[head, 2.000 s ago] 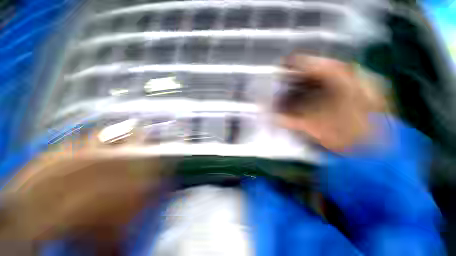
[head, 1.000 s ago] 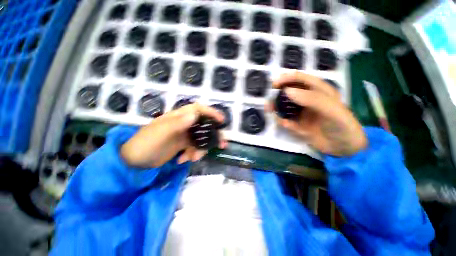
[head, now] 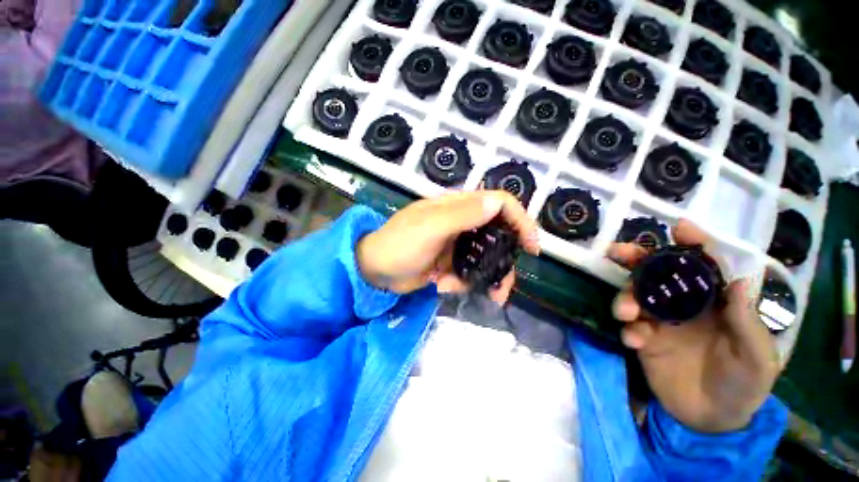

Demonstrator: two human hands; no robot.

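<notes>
My left hand (head: 443,240) holds a black disc unit (head: 484,256) by its rim, its glossy face showing small light reflections. My right hand (head: 708,329) holds another black unit (head: 672,284), glossy face up with the same kind of reflections, near the tray's front right part. Both hands are at the front edge of a large white tray (head: 320,143) with square pockets of black lugged units showing concentric rings. One pocket (head: 737,200) behind my right hand is empty. A unit with a bright mirror-like face (head: 777,303) lies just right of my right hand.
A blue tray (head: 170,94) sits on pale stacked trays (head: 268,104) at the left. A lower tray of black units (head: 226,268) lies below the bench edge. A pen (head: 848,311) lies at far right, near white tissue (head: 845,136). A person's knee (head: 108,403) shows lower left.
The view has turned and become clearer. Both hands still hold units as one second ago; the right hand's unit now shows its glossy face to the camera.
</notes>
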